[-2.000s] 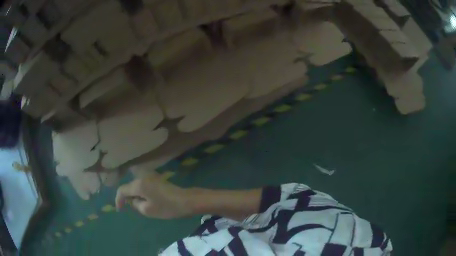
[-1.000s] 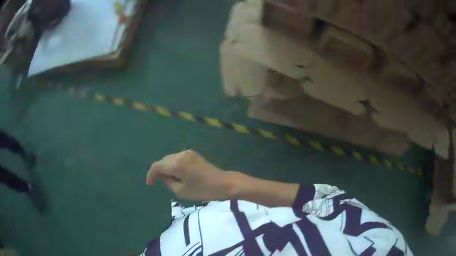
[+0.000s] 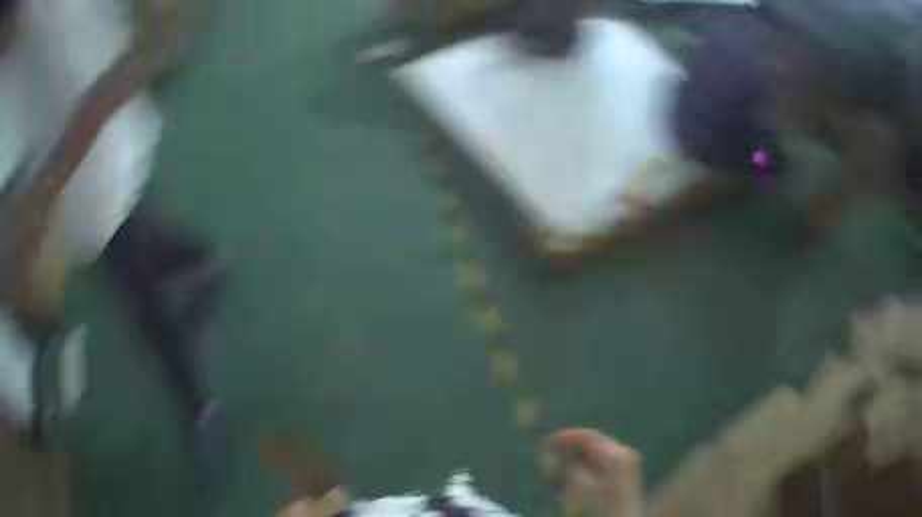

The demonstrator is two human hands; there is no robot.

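The frame is strongly blurred. My right hand [image 3: 598,473] is at the bottom edge, right of centre, over the green floor. Its fingers look bent, and I cannot tell whether it holds anything. My left hand [image 3: 315,501] is mostly cut off by the bottom edge, left of centre. A brown blur lies just above it, too unclear to name. Brown cardboard boxes [image 3: 799,434] show at the lower right, away from my right hand.
A white board [image 3: 556,121] lies ahead, with dark-clothed people at its far and right sides. A person in white [image 3: 121,172] is at the left. Yellow-black tape [image 3: 472,275] runs along the green floor [image 3: 324,263]. Brown cardboard [image 3: 35,475] shows at the lower left.
The view has swung left. The white board now lies ahead, the boxes have slid to the lower right, and the person at left shows more. A second hand has appeared at the bottom edge.
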